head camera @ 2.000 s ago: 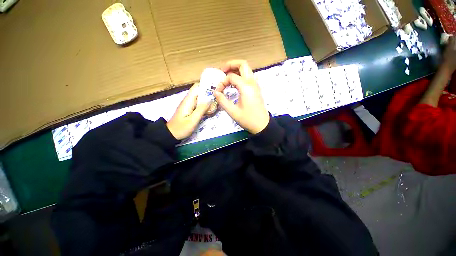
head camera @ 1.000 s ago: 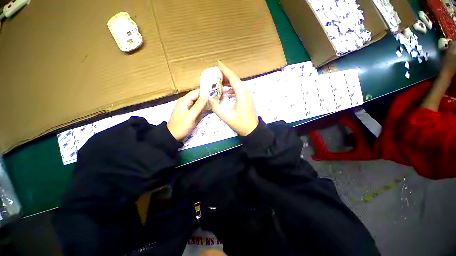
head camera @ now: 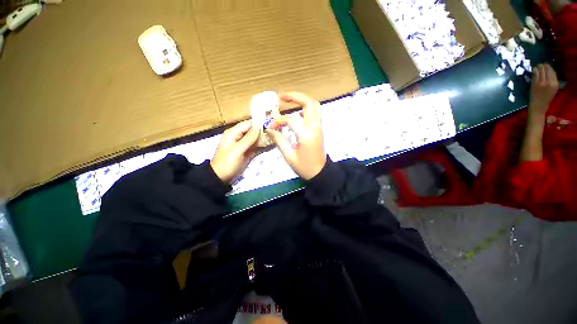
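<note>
My left hand holds a cream-white plastic housing upright by its lower left side, above the near edge of the cardboard. My right hand is at its right side, with thumb and forefinger together at a small blue-marked spot on the housing's lower face. Whether the fingers pinch a small piece there is too small to tell. White adhesive sheets with rows of blue marks lie under and beside my hands along the near table edge. Another housing lies alone on the cardboard mat.
Two open cartons with small white pieces stand at the upper right. Loose white bits and small housings lie beside them. A person in red sits at right, a hand near the bits. A red stool is below; clear plastic lies at left.
My right thumb and forefinger have moved from the housing's side onto its blue-marked face. The other person's hand has moved in near the white bits. The view has shifted slightly.
</note>
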